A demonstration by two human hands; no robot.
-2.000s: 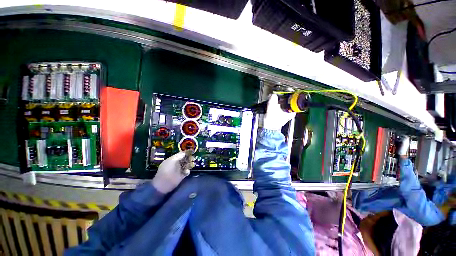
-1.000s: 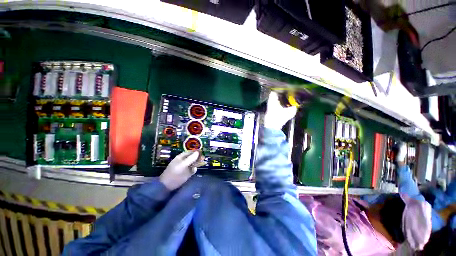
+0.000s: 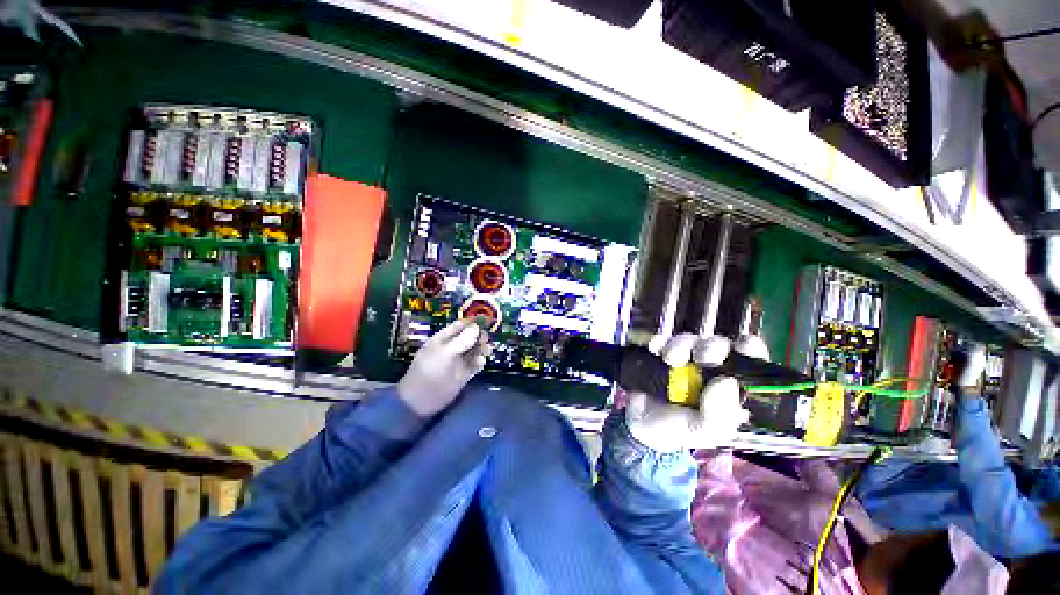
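Observation:
A populated circuit board [image 3: 558, 305] with three large red-orange rings in a column lies on a dark green surface in front of me. My right hand [image 3: 692, 389], in a white glove, is wrapped around a black and yellow electric screwdriver [image 3: 634, 370] lying level, its front end at the board's lower right corner. My left hand [image 3: 448, 360], also gloved, is at the board's lower edge by the lowest ring, fingertips pinched together; what is between them is too small to tell.
Another board [image 3: 209, 233] and a red-orange sheet [image 3: 339, 265] lie at the left. Bare roller bars [image 3: 697, 267] show right of my board. Black boxes [image 3: 756, 52] stand on the white shelf. A person in pink [image 3: 761, 511] is at the lower right.
My right hand and the screwdriver have come down from the board's upper right to its lower right corner. The rollers now show. The whole view has shifted, with boards further right.

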